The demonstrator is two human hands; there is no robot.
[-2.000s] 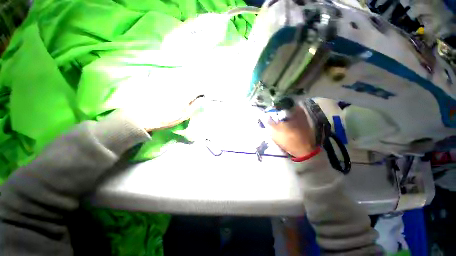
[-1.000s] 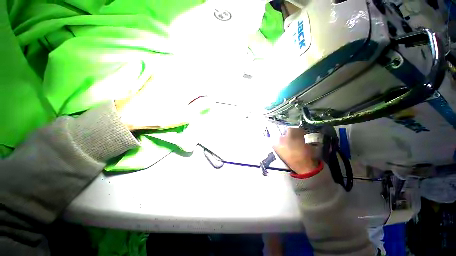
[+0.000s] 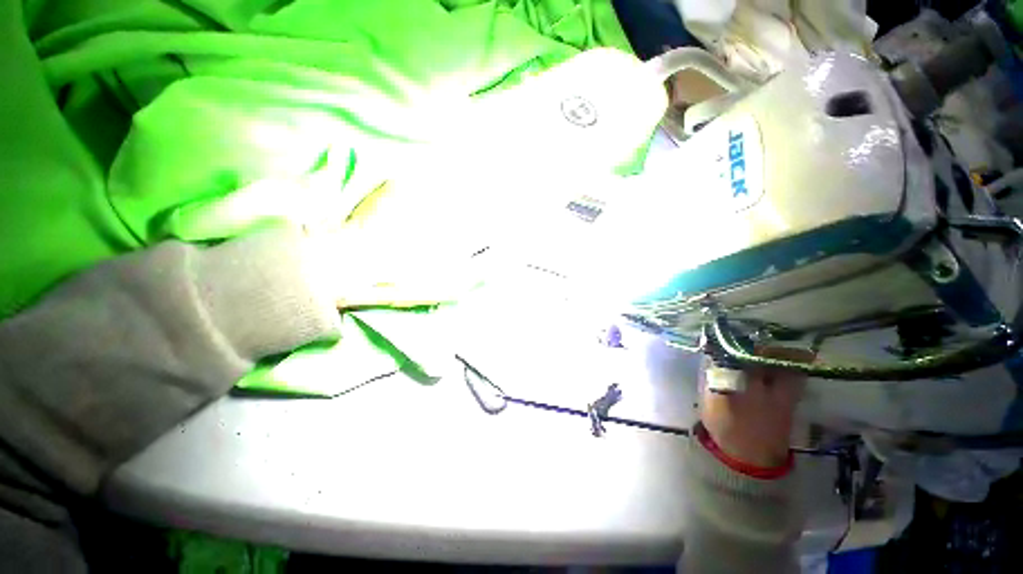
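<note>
Bright green fabric point(image 3: 224, 146) lies in a large heap on the left of the white sewing machine point(image 3: 785, 179), which has a teal stripe and "JACK" lettering. The needle area is washed out by glare. My left hand point(image 3: 381, 280) is mostly lost in the glare on the fabric's near edge; its fingers and grip cannot be made out. My right hand point(image 3: 752, 409) is under the machine head, its fingers hidden behind the head. A dark cord with a loop point(image 3: 550, 407) and a small dark clip-like piece lies on the table.
The white table point(image 3: 393, 482) has a curved front edge. Pale fabric point(image 3: 785, 22) lies behind the machine. More green fabric point(image 3: 224, 555) hangs below the table edge. Blurred machine parts and material are at the right.
The view has shifted, so the machine head shows more from its front end. My right hand has moved rightward, further under the head. My left hand stays at the fabric edge.
</note>
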